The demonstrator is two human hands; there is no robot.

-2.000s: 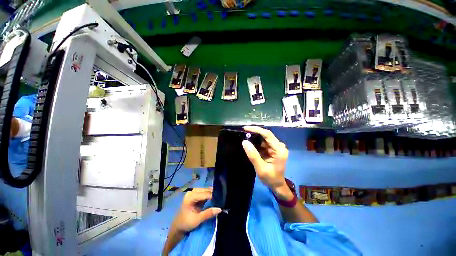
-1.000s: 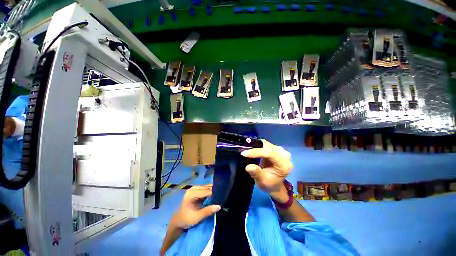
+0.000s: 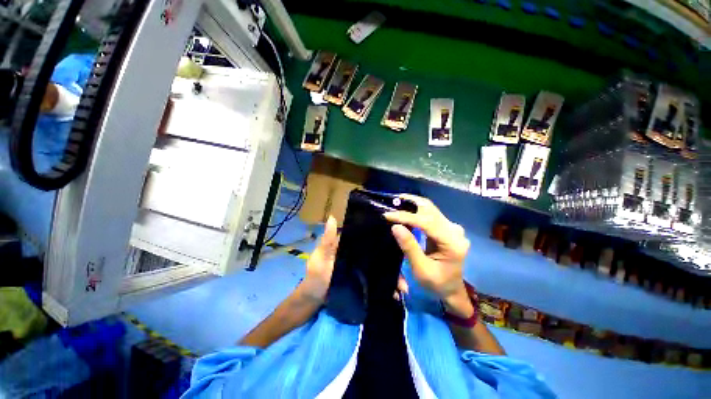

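Observation:
A black glossy phone screen [image 3: 360, 257] is held upright over my lap, its top edge glinting. It blends into the dark clothing below, so its lower end is hard to make out. My left hand [image 3: 321, 265] is along its left edge, fingers pointing up. My right hand [image 3: 433, 248] grips its upper right corner between thumb and fingers. Display modules [image 3: 440, 123] lie face down on the green bench [image 3: 421, 162], silvery backs with dark flex showing. I cannot tell whether film is on the glass.
A tall stack of clear blister trays [image 3: 608, 156] with modules on top stands at the bench's right end. A large white machine [image 3: 210, 148] with a black cable chain [image 3: 101, 101] is at left. A cardboard box [image 3: 334, 187] is under the bench. Another person's arm [image 3: 58, 97] shows far left.
The view has turned and tilted, so bench and machine appear slanted. My left hand has moved up the screen's left edge from its lower part. My right hand stays at the upper right corner.

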